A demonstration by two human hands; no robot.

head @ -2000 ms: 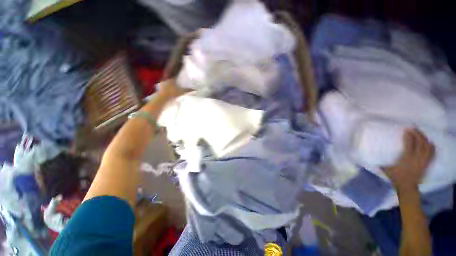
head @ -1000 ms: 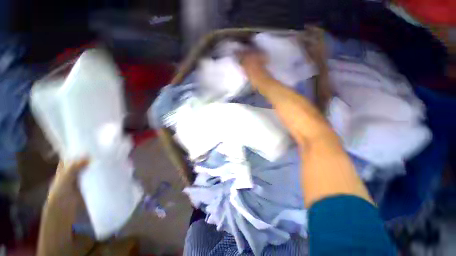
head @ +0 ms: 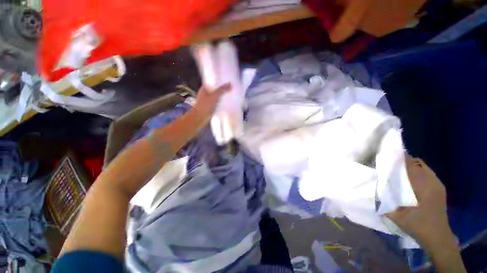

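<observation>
My left hand [head: 212, 98] is closed on a narrow folded white roll [head: 226, 98], held upright over the box edge. My right hand [head: 419, 200] is shut on a white bundle [head: 342, 160] at the right, its fingers partly hidden by the cloth. More white and pale blue-grey pieces [head: 307, 72] are heaped behind the bundle. Grey-blue garment pieces [head: 197, 218] lie in and over an open cardboard box [head: 120, 130] below my left hand.
A bright red cloth or bag [head: 123, 32] lies at the top left, beside a wooden edge with white strips [head: 80, 88]. A patterned stool [head: 65, 194] and grey-blue cloth [head: 21, 197] are at the left. A dark blue bin [head: 443, 117] is at the right. Scraps lie on the floor.
The view has turned to the right. My left hand has gone from a large white piece to a narrow white roll. My right hand has left the box and now grips the white bundle.
</observation>
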